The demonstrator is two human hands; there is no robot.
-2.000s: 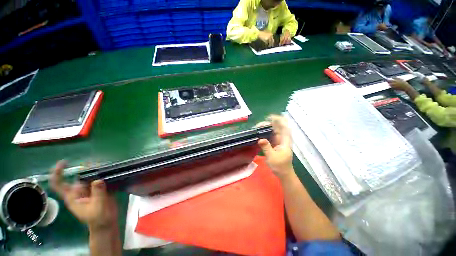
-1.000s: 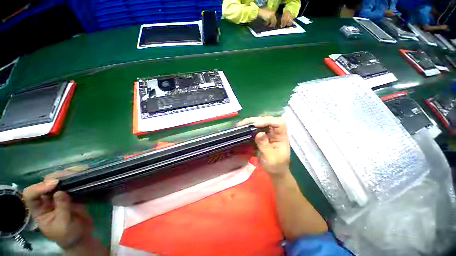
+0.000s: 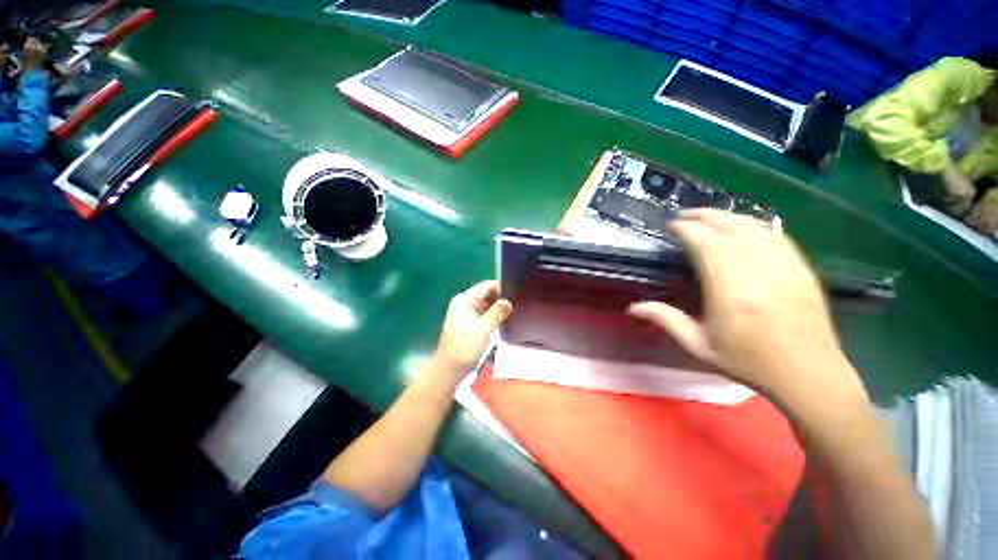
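A closed dark laptop (image 3: pixel 596 273) is held on edge, tilted, above a red pad (image 3: pixel 657 459). A white sheet (image 3: pixel 624 372) lies between the laptop's lower edge and the pad. My left hand (image 3: pixel 471 323) grips the laptop's left end, thumb on the near side. My right hand (image 3: pixel 755 295) is blurred and lies over the laptop's upper edge right of its middle, fingers on top and thumb in front of the near face. The far right end of the laptop is blurred behind my right hand.
An open laptop base (image 3: pixel 657 197) lies just behind. A round white device (image 3: pixel 337 208) stands at left beside a small white item (image 3: pixel 238 206). Other units (image 3: pixel 432 93) lie on the green bench. White sleeves (image 3: pixel 963 459) are stacked at right. A worker in yellow (image 3: pixel 930 115) sits across; another is far left.
The view has swung left. My right hand has moved inward from the laptop's right end to over its upper edge. My left hand still holds the left end.
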